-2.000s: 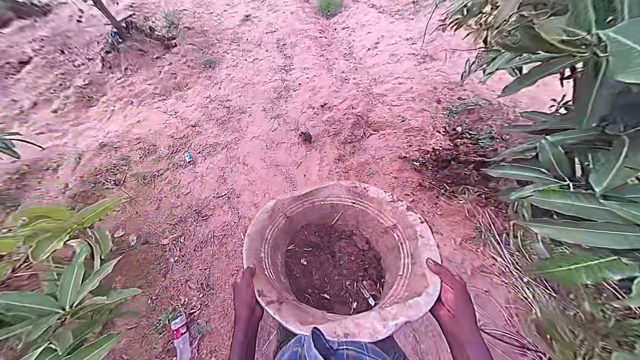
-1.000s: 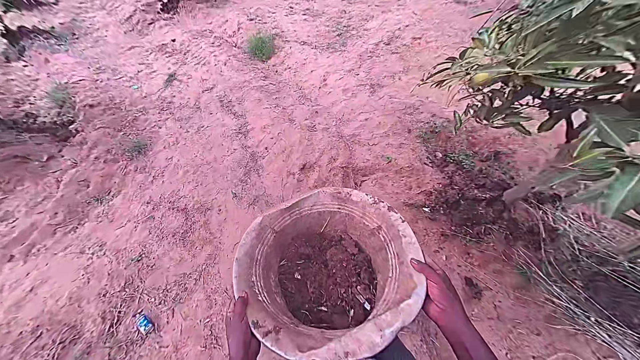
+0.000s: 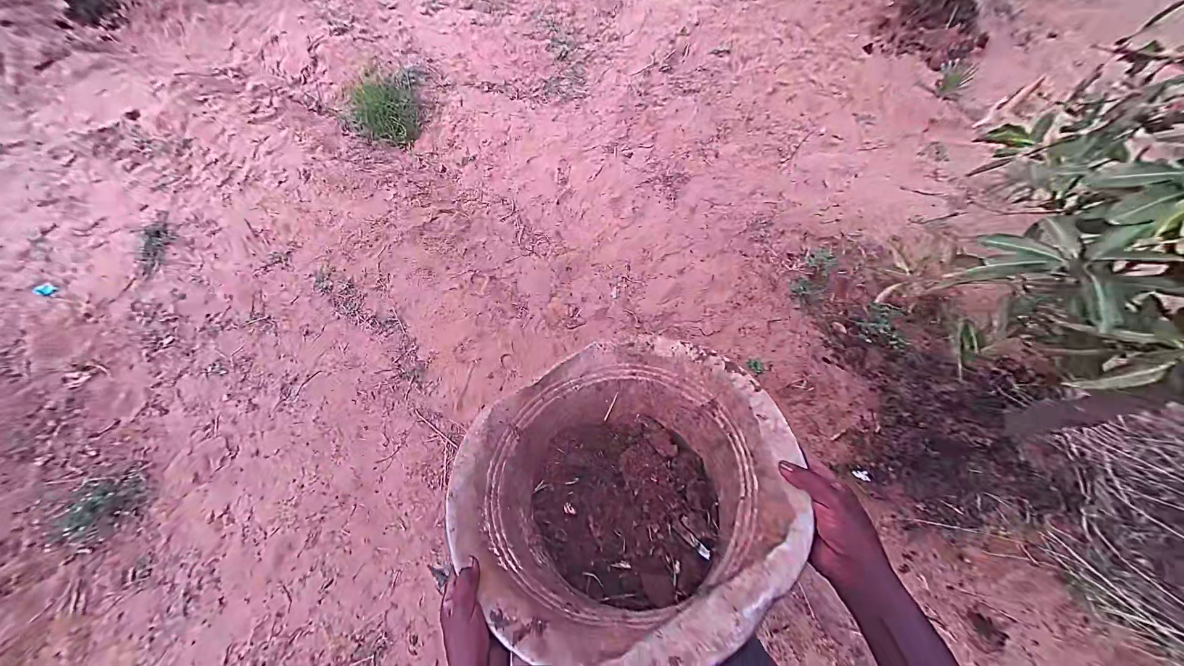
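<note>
A wide round basin (image 3: 768, 444) with a worn, uneven rim is held low in front of me, its mouth facing up. Dark soil (image 3: 620, 509) mixed with dry plant bits and a small pale scrap lies inside it. My left hand (image 3: 467, 615) grips the rim at the lower left, thumb on top. On the right side, my right hand (image 3: 837, 523) holds the rim, its thumb over the edge and its other fingers hidden beneath the basin.
Reddish bare ground (image 3: 573, 259) spreads ahead with a green grass tuft (image 3: 387, 106). Leafy branches (image 3: 1101, 250) reach in from the right, above dark soil and a heap of dry stalks (image 3: 1128, 518). A small blue scrap (image 3: 44, 289) lies at the far left.
The view has moved forward over the ground; the grass tuft is now lower in view. The plastic bottle and the left-hand leaves seen earliest are out of view. Both hands still hold the basin.
</note>
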